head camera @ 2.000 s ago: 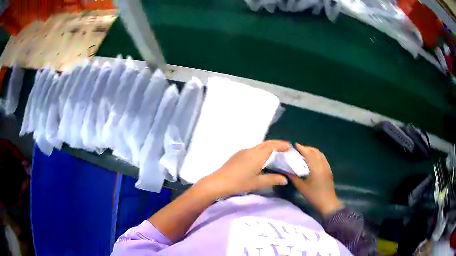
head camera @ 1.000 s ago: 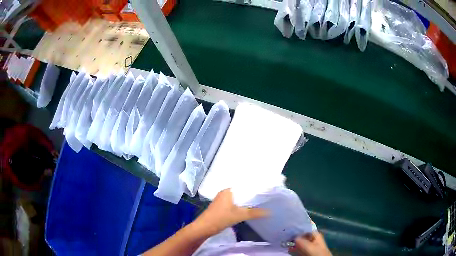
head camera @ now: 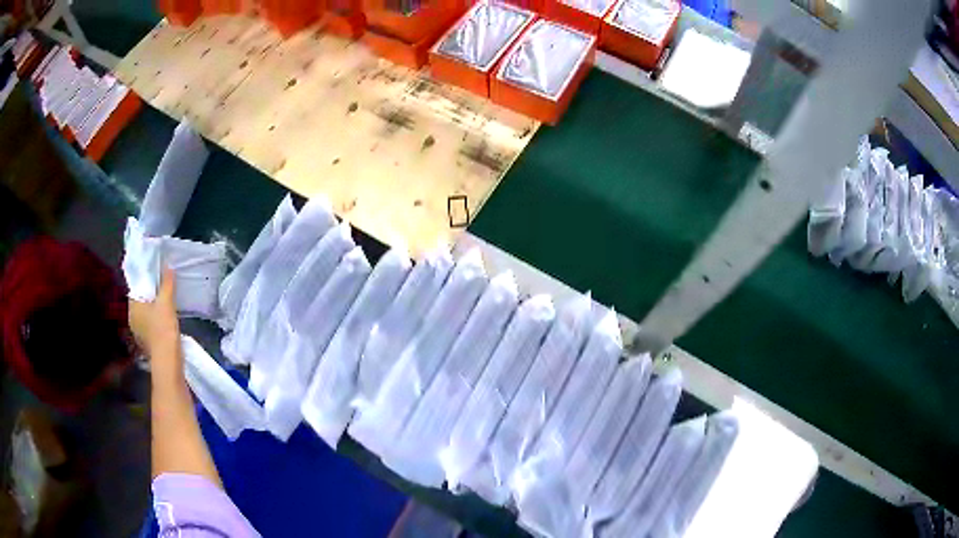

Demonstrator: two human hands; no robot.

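Observation:
My left hand [head camera: 156, 315] reaches out to the left end of the row and grips a whitish bagged unit [head camera: 195, 277]. Part of that unit is behind the fingers. The other bagged units [head camera: 478, 363] stand side by side in a long leaning row on the dark green bench. One more bagged unit [head camera: 177, 179] stands apart beyond my left hand. The bright white stack of empty bags [head camera: 752, 473] lies at the right end of the row. My right hand is not in view.
A plywood board [head camera: 337, 126] lies behind the row, with orange-red boxes [head camera: 542, 74] beyond. A pale metal upright [head camera: 778, 189] rises at right. More bagged units [head camera: 878, 215] stand at far right. A person in red [head camera: 63, 315] is at left. A blue tote [head camera: 305, 478] is below.
The view has swung left. My left hand has moved from the bag stack to the row's left end and now grips a bagged unit. My right hand has left the picture.

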